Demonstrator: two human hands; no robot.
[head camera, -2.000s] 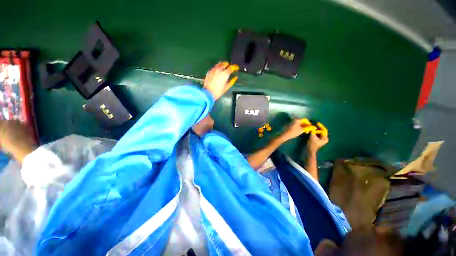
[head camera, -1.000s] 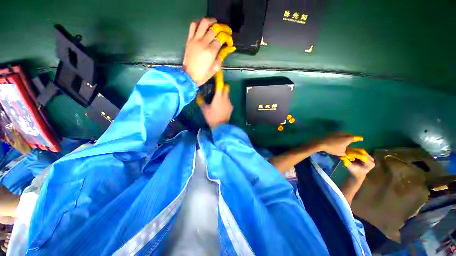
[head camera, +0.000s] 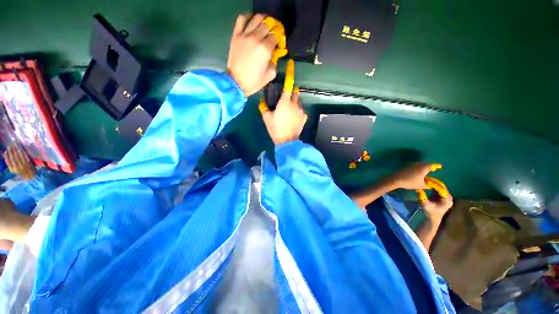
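My left hand (head camera: 254, 56), with yellow finger cots, is at the left edge of an open black box (head camera: 301, 30) at the top. Its fingers are curled, and whether they grip anything is hidden. My right hand (head camera: 285, 119) is just below it, thumb and fingers around a small black block (head camera: 273, 95). The block's top is close to my left hand; I cannot tell if they touch. A closed black gift box (head camera: 355, 37) with gold print and corners lies beside the open box. Another black gift box (head camera: 343, 132) lies right of my right hand.
Loose orange-yellow finger cots (head camera: 360, 160) lie by the nearer box. At right are another person's hands (head camera: 429, 184) with finger cots and a brown bag (head camera: 475, 245). At left are an open black box (head camera: 107, 86), a dark box (head camera: 136, 121) and a red tray (head camera: 46, 116).
My right hand, out of clear view earlier, came up beside my left hand with the black block and has since shifted slightly right. The view has moved closer to the boxes.
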